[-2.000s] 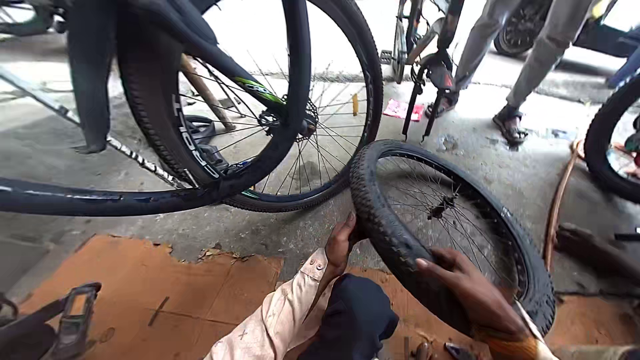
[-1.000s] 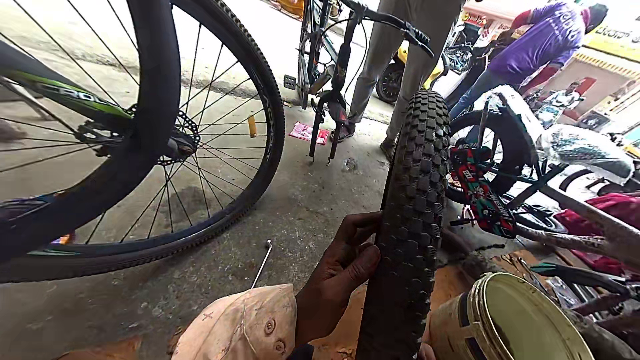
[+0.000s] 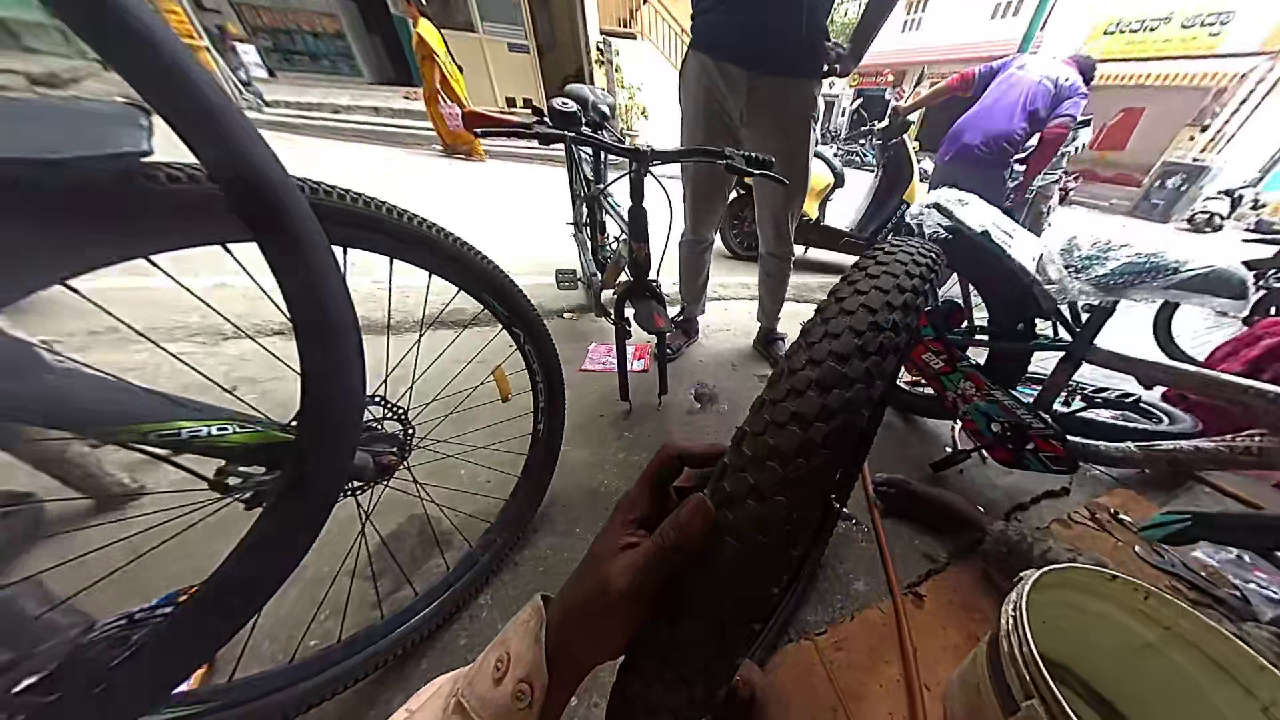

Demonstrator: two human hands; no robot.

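Observation:
A bicycle wheel with a knobby black tire [image 3: 800, 430] stands upright, tilted to the right, just in front of me. My left hand [image 3: 640, 560] grips the tire's left side, thumb on the tread. Of my right hand [image 3: 738, 690], only a small part shows low at the tire's bottom edge, against it; its fingers are mostly hidden. To the left is another bicycle wheel [image 3: 545, 400] with a disc rotor and a yellow reflector, with a dark curved tube passing in front of it.
A bucket [image 3: 1010, 640] of cloudy liquid stands at lower right, beside cardboard [image 3: 850, 660] and tools. A bicycle without its front wheel [image 3: 640, 220] and a standing person [image 3: 745, 150] are ahead. A plastic-wrapped bicycle [image 3: 1080, 350] is at right, near a bending person [image 3: 1010, 120].
The tire, lying low and tilted two seconds ago with both hands on it, is now upright. Since one second ago its top has leaned right. The view has turned.

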